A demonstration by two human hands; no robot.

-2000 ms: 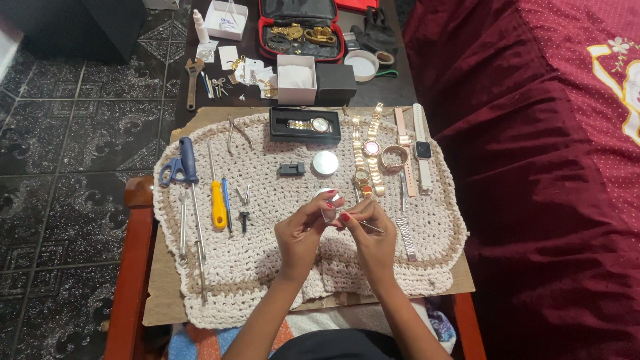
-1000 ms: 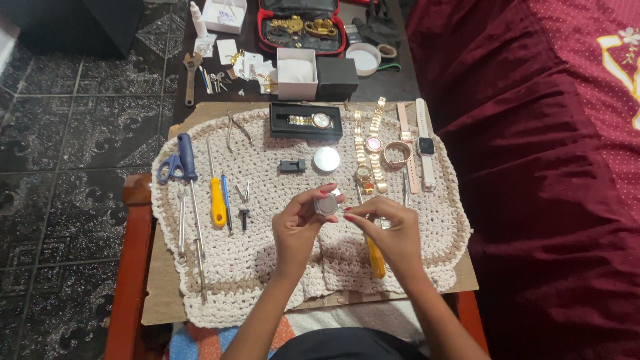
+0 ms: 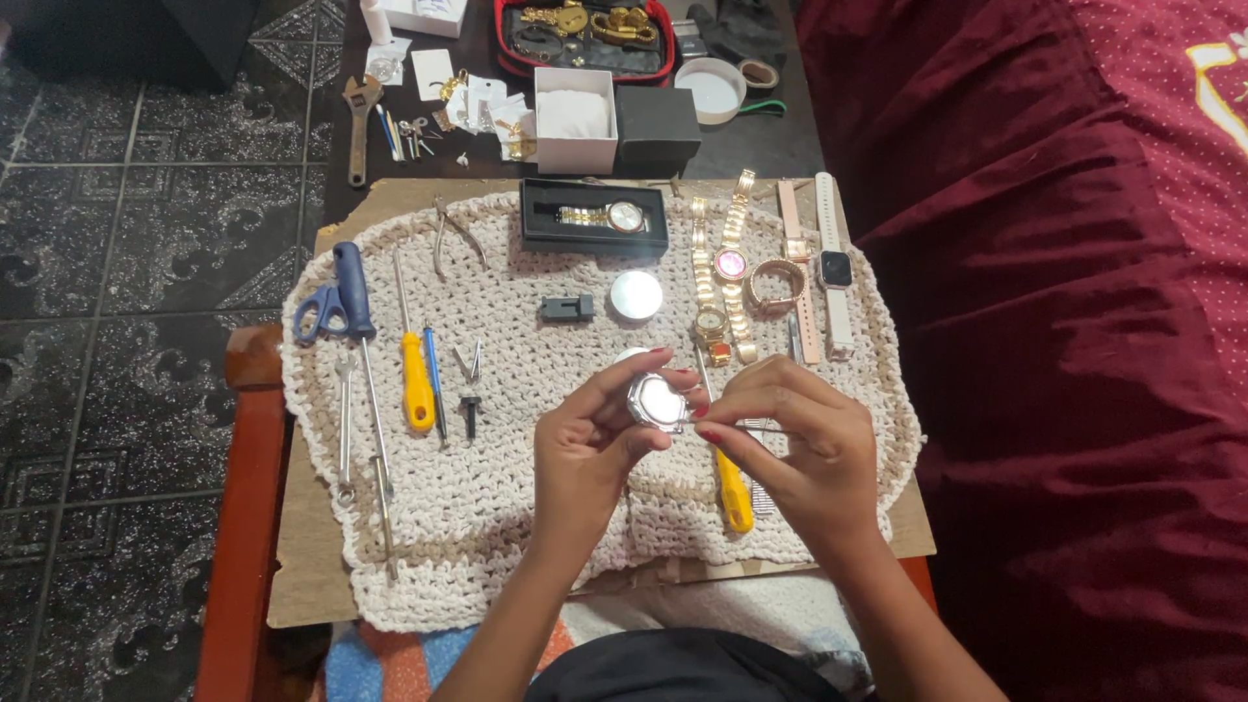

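My left hand (image 3: 600, 439) holds a silver watch case (image 3: 657, 401) between thumb and fingers, over the crocheted mat. My right hand (image 3: 804, 444) pinches a thin metal tool (image 3: 765, 430) at the right edge of the case; its tip is too small to make out. Below the hands lies a screwdriver with a yellow handle (image 3: 734, 492), beside a metal watch band (image 3: 762, 495) partly hidden by my right hand. A round silver disc (image 3: 637, 295) and a small black link-removal holder (image 3: 566, 309) lie above the hands.
Left on the mat are blue-handled scissors (image 3: 322, 314), another yellow screwdriver (image 3: 417, 382), a wrench (image 3: 345, 419) and pliers (image 3: 456, 234). Several watches (image 3: 729, 264) lie right. A boxed watch (image 3: 625, 216) stands at the mat's back edge; an adjustable wrench (image 3: 360, 127) lies beyond it.
My right hand has shifted right and away from my left, and the yellow screwdriver below them shows now. The watch case remains in my left hand.
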